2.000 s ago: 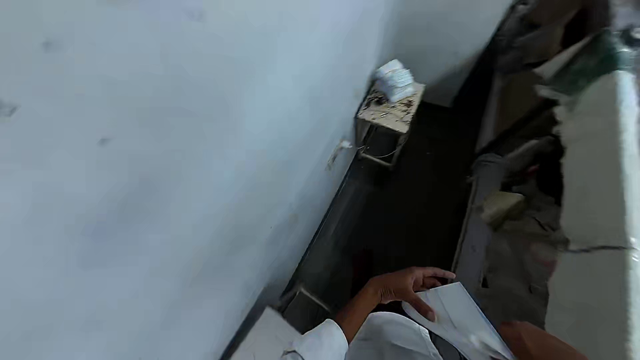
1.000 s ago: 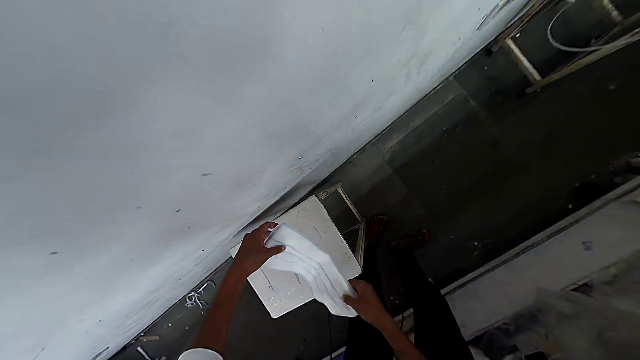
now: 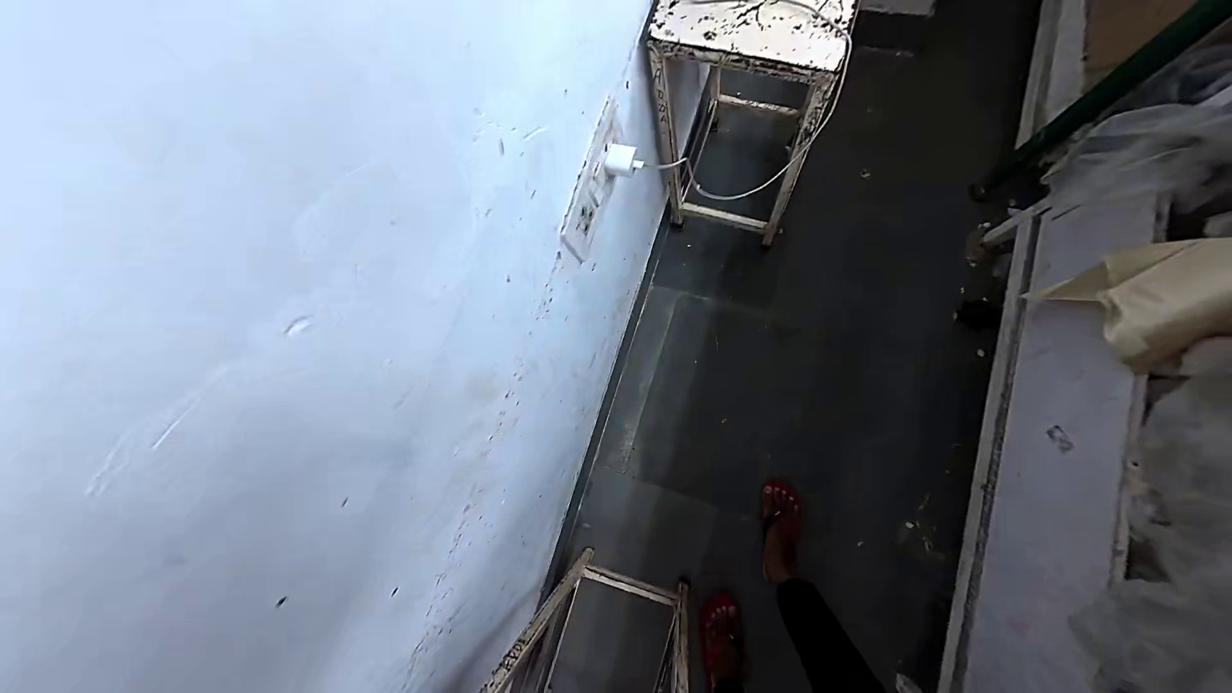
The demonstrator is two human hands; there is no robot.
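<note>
Neither my left hand nor my right hand is in the picture. A white charger [image 3: 622,160] is plugged into a wall socket panel [image 3: 583,214]. Its white cable [image 3: 741,195] hangs in a loop beside a metal stool [image 3: 751,37] with worn, chipped paint and runs up over the stool's top. At the bottom edge stands part of another metal frame [image 3: 630,585]. The feet in red footwear [image 3: 781,510] are on the dark floor, below a dark trouser leg [image 3: 823,635].
A pale wall [image 3: 289,337] fills the left side. Along the right runs a light ledge [image 3: 1049,462] with crumpled translucent plastic [image 3: 1179,500], a beige sheet [image 3: 1174,294] and a green pole [image 3: 1097,106]. The dark floor [image 3: 828,356] lies between, with small debris.
Both hands, seen a second ago holding white folded material over a white board, are out of view, as are the material and board. The view has swung considerably.
</note>
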